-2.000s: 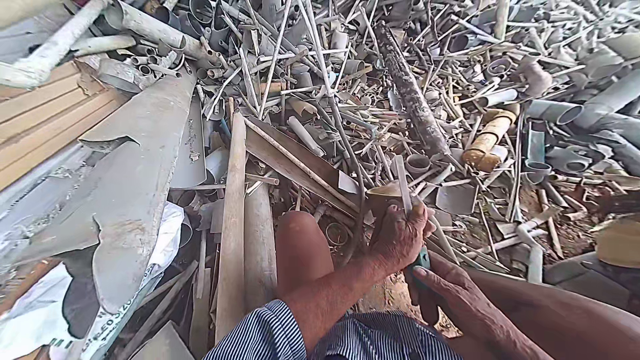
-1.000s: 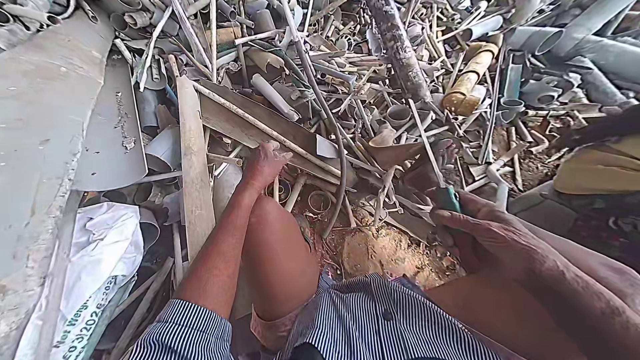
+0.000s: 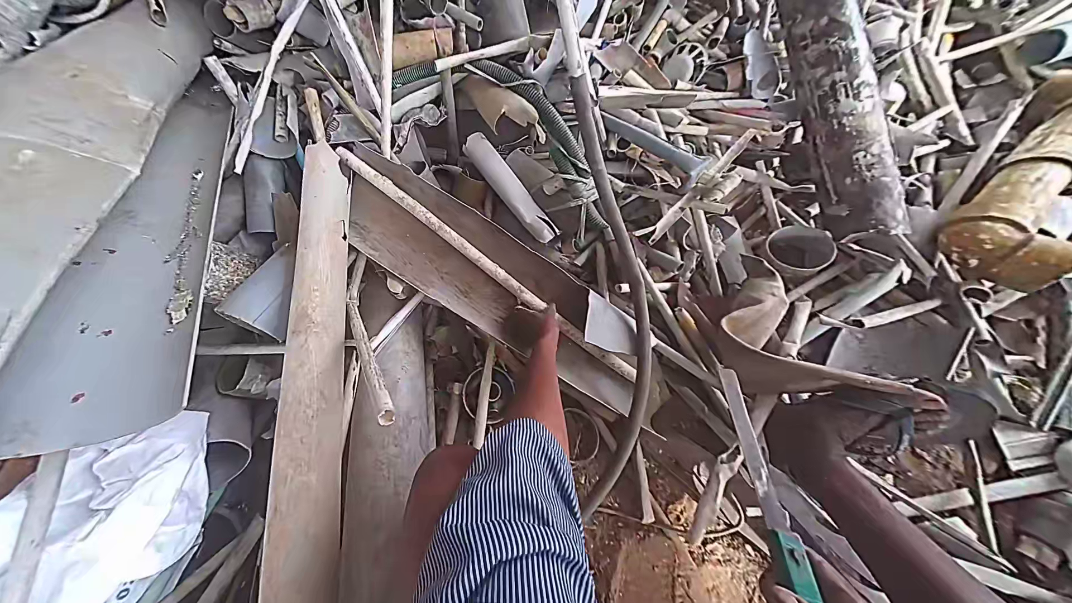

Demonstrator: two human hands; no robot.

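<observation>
My left hand (image 3: 543,335), at the end of a striped sleeve, touches a long split grey pipe (image 3: 435,276) and the thin pale pipe (image 3: 452,234) lying along it; its finger closure is unclear. At the lower right, my right hand (image 3: 816,578) is shut on the green handle (image 3: 791,557) of a long, narrow metal blade (image 3: 748,435), which points up and slightly left. A brown curved plastic piece (image 3: 766,364) lies beyond the blade tip. Beside the blade, a shadowed limb (image 3: 871,511) reaches that piece; whose it is cannot be told.
Scrap pipes and broken plastic pieces cover the ground. A bent dark hose (image 3: 638,335) arches between my hands. Large grey sheets (image 3: 109,293) and a white sack (image 3: 126,502) lie left. A thick stained pipe (image 3: 846,117) and yellowish pipe fitting (image 3: 1005,226) are at the right.
My hands were together at the blade two seconds ago; they are now apart. My left hand has moved to the split pipe, while my right hand keeps the green handle. The view has moved closer.
</observation>
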